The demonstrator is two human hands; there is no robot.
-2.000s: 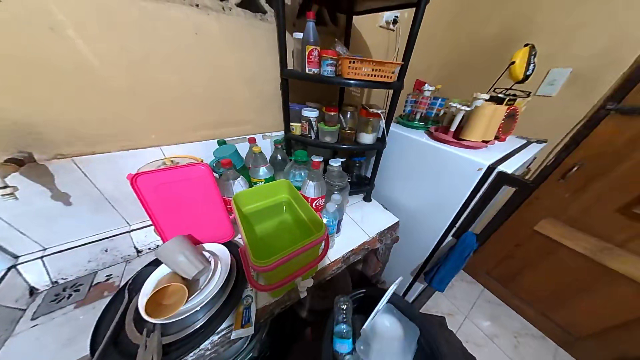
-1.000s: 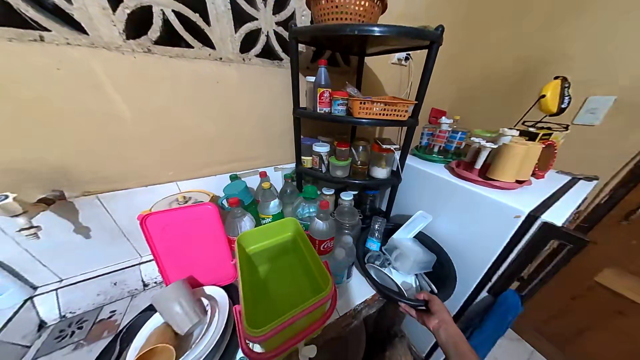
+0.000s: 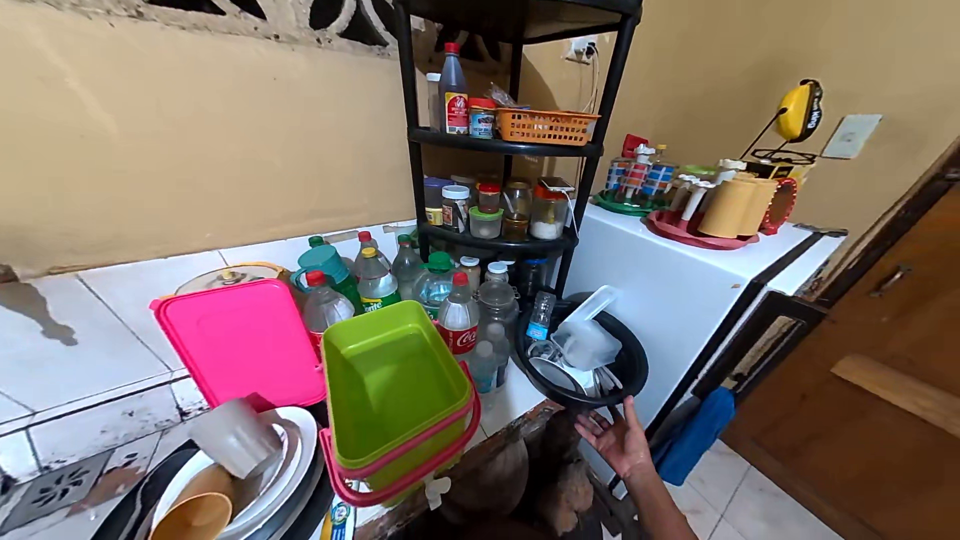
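My right hand (image 3: 619, 442) is just below the near rim of a black plastic basin (image 3: 636, 375), palm up with its fingers apart; whether a fingertip touches the rim is hard to tell. The basin stands at the counter's right end and holds a clear plastic pitcher (image 3: 589, 343), a small plastic bottle (image 3: 540, 315), a metal lid or plate and other ware. My left hand is out of view. Left of the basin stands an open green plastic container (image 3: 397, 382) with a pink handle. Its pink lid (image 3: 240, 341) leans behind a stack of white plates (image 3: 304, 439).
Plastic bottles (image 3: 459, 315) crowd the counter behind the green container. A black corner rack (image 3: 506, 146) with jars rises behind them. At the right stands a white refrigerator (image 3: 660, 277) with cups and glasses on top. A grey cup (image 3: 236, 439) and an orange cup (image 3: 193, 517) lie on the plates.
The black basin was lower, below the counter edge, two seconds ago; it now stands up by the bottles. My right hand held its rim a second ago and has since opened.
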